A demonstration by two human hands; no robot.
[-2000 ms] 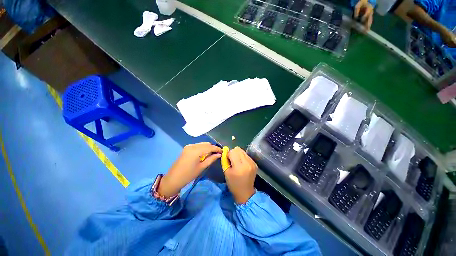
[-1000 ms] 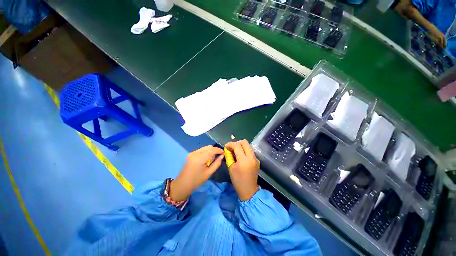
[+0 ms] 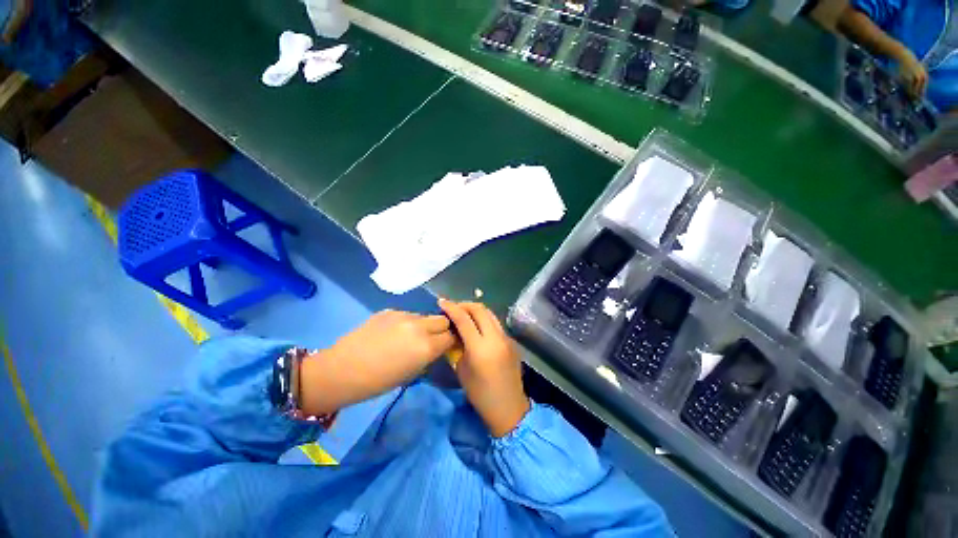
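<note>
My left hand and my right hand meet just off the bench edge, fingertips touching. A bit of yellow finger cot shows between them, against the right hand's fingers. The fingers hide the rest of the cot, so I cannot tell which hand grips it. A fanned pile of white sleeves lies on the dark green bench beyond my hands. To the right, a clear blister tray holds black keypad phones in the near row, and mostly white-sleeved phones in the far row.
Crumpled white pieces and a whitish bottle stand farther back. Another phone tray is on the green belt. A person's hand is over a tray at upper right. A blue stool and brown carton are at left.
The left hand and forearm have turned flatter, and the left fingers now overlap the right fingertips. Less of the yellow cot shows. The view has shifted slightly; phones and sleeves have not moved.
</note>
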